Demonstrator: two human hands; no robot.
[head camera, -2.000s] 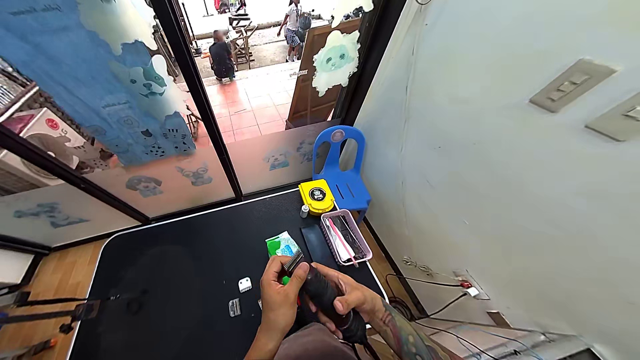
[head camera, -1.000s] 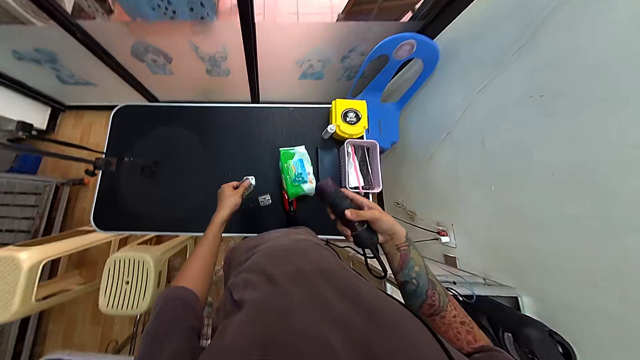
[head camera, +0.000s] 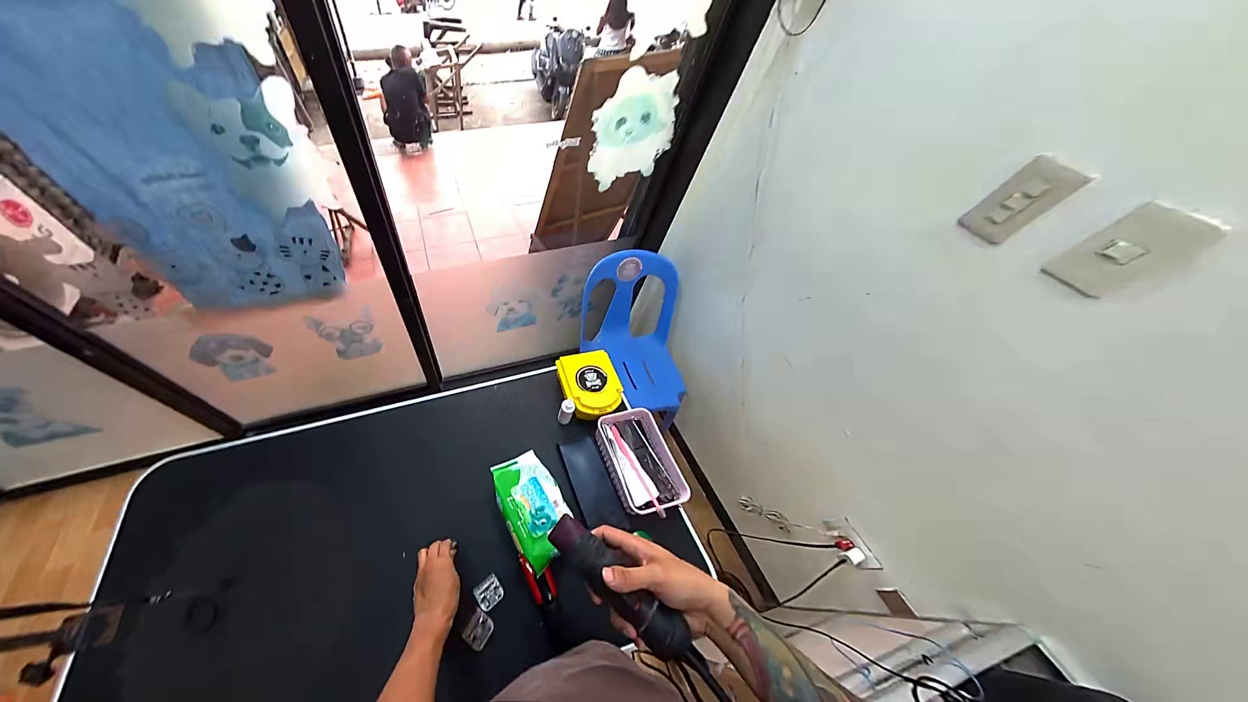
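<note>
My right hand (head camera: 663, 575) is wrapped around a black corded clipper-like tool (head camera: 624, 590), its dark reddish end pointing up and left. My left hand (head camera: 437, 585) rests low on the black table mat (head camera: 292, 526), its fingers curled; whether anything is under them is hidden. Just right of it lie two small clear plastic pieces, one (head camera: 488, 592) above the other (head camera: 477, 630). A green and white wipes pack (head camera: 531, 507) lies by the tool's tip. Red-handled tools (head camera: 538, 582) stick out below the pack.
A pink basket (head camera: 606, 468) of grooming tools, a dark flat case (head camera: 593, 483), a small white bottle (head camera: 565, 411) and a yellow box (head camera: 588, 383) stand at the table's right. Beyond is a blue plastic chair (head camera: 639, 361). Cords (head camera: 809, 585) run to a wall outlet. People are outside the glass.
The view has tilted up since a second ago. My left hand no longer covers the small pieces; it now lies to their left. My right hand keeps hold of the black tool.
</note>
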